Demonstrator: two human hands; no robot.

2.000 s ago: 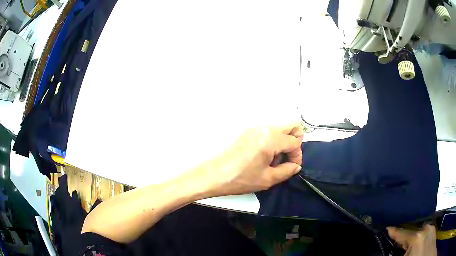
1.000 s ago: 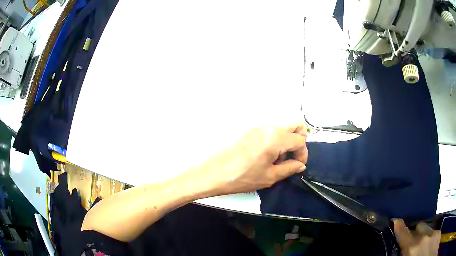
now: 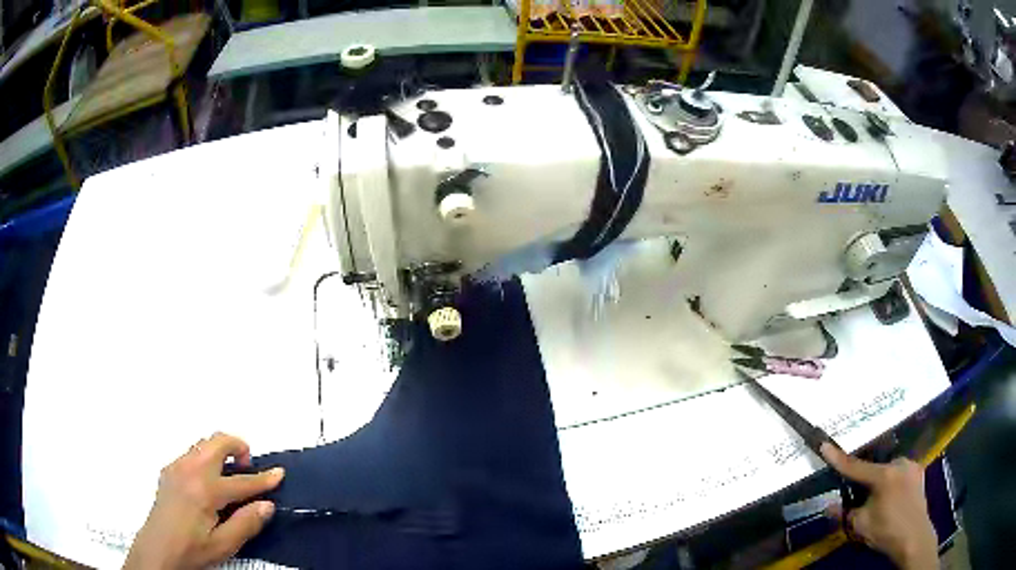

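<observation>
The dark navy garment panel (image 3: 457, 445) lies flat on the white table, partly under the machine head. A narrow slit line (image 3: 334, 512) runs across its lower part. My left hand (image 3: 212, 501) pinches the panel at its left edge, beside the slit's left end. My right hand (image 3: 891, 501) holds the black-handled scissors (image 3: 785, 412) at the table's right front, away from the panel, blades pointing up and left. The sewing machine (image 3: 501, 156) stands behind the panel.
Small pink-handled snips (image 3: 793, 365) lie by the machine's base, close to the scissors' tips. A dark strip (image 3: 618, 167) hangs over the machine arm. A printed scale (image 3: 713, 479) runs along the table's front edge. A yellow rack (image 3: 611, 25) stands behind.
The view has swung to the right and up, showing the whole machine. The scissors have left the panel and moved right with my right hand. My left hand still pinches the panel.
</observation>
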